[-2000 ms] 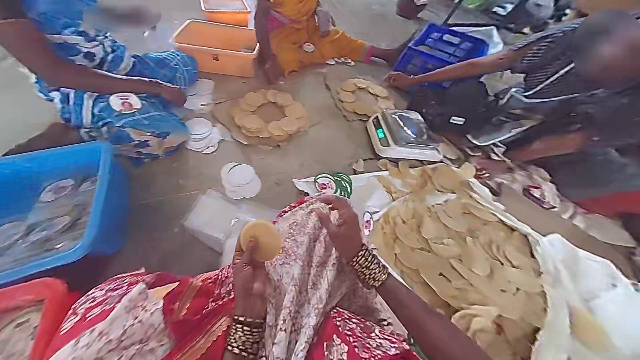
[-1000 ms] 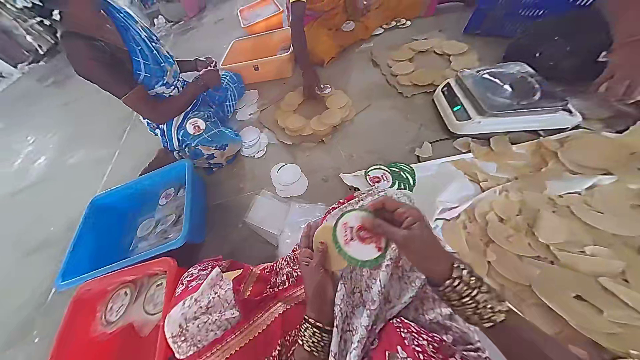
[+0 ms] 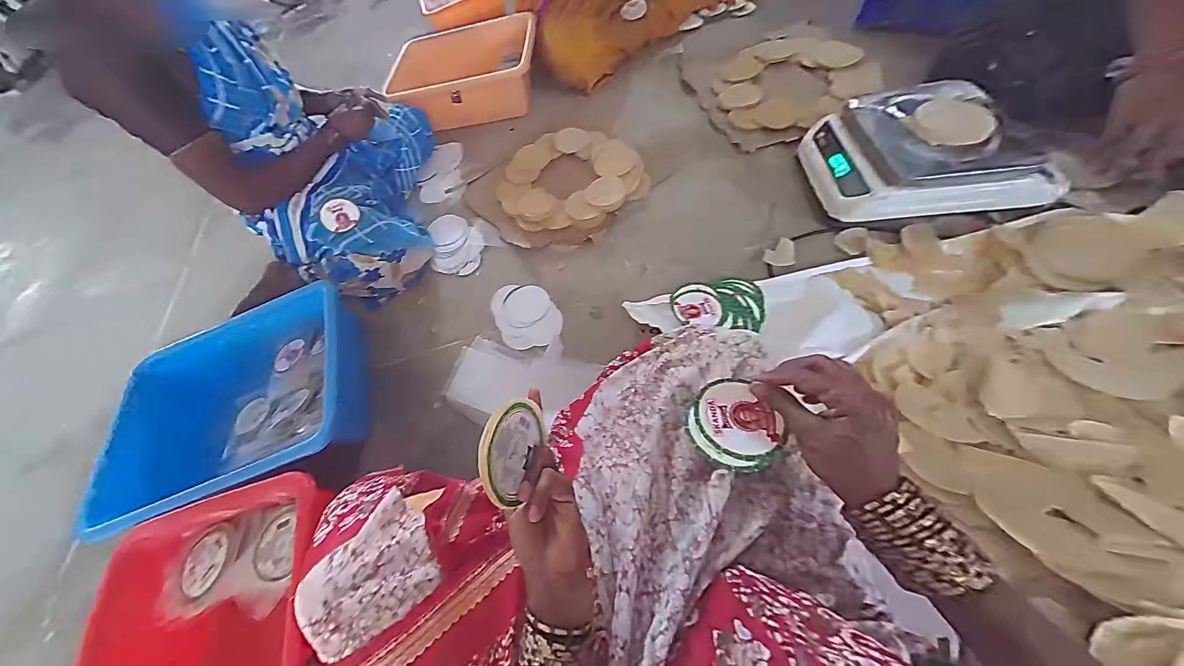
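My left hand [image 3: 548, 532] holds a small stack of thin tan discs [image 3: 511, 453] on edge, with a round printed label on the face toward my right hand. In my right hand [image 3: 837, 421], thumb and fingers pinch the edge of round green-rimmed paper labels [image 3: 735, 425] over my lap. More such labels [image 3: 717, 305] lie fanned on a white cloth just beyond my knee. White paper discs [image 3: 527, 316] are stacked on the floor near clear plastic bags [image 3: 504, 379]. A large heap of tan discs [image 3: 1027, 398] spreads at my right.
A blue tub [image 3: 222, 398] and a red tub [image 3: 208, 578] with packed discs stand at left. A seated person [image 3: 305, 166] is beyond them. Ahead are an orange crate [image 3: 462, 74], rings of tan discs [image 3: 573, 180] and a digital scale [image 3: 925, 153] bearing a disc. Another person's hand is beside it.
My hands have moved apart; a second ago the label was against the discs in my left hand. A tan disc now lies on the scale, whose pan was bare a second ago.
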